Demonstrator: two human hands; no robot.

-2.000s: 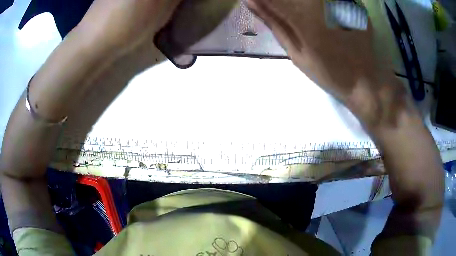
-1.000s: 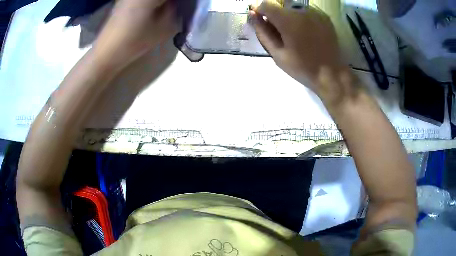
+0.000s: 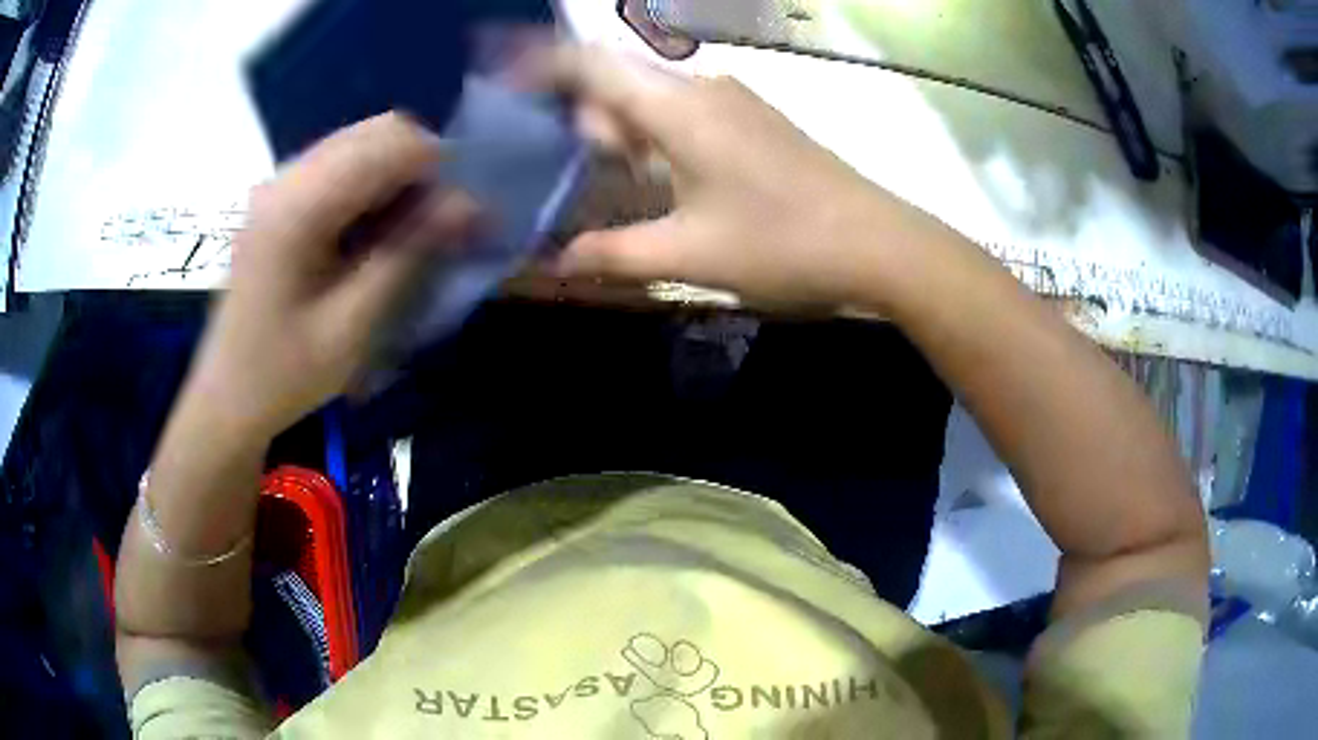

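A blue-grey cloth piece [image 3: 509, 166] is held between my two hands over the table's front edge, folded and blurred. My left hand [image 3: 325, 260] grips its left and lower part. My right hand [image 3: 708, 195] pinches its upper right edge with the fingers and thumb. A dark navy cloth piece [image 3: 369, 70] lies behind my left hand at the upper left. Whether it is joined to the blue-grey piece cannot be told.
The white table [image 3: 159, 145] has ruler marks along its front edge. Black thread snips [image 3: 1110, 87] lie at the upper right, with a flat black rectangle [image 3: 1246, 217] beyond them. A red-rimmed basket [image 3: 336, 557] is below left.
Both hands have come back from the machine area towards me and to the left, with the blue-grey cloth now between them. The view has shifted, and the snips sit higher in the picture.
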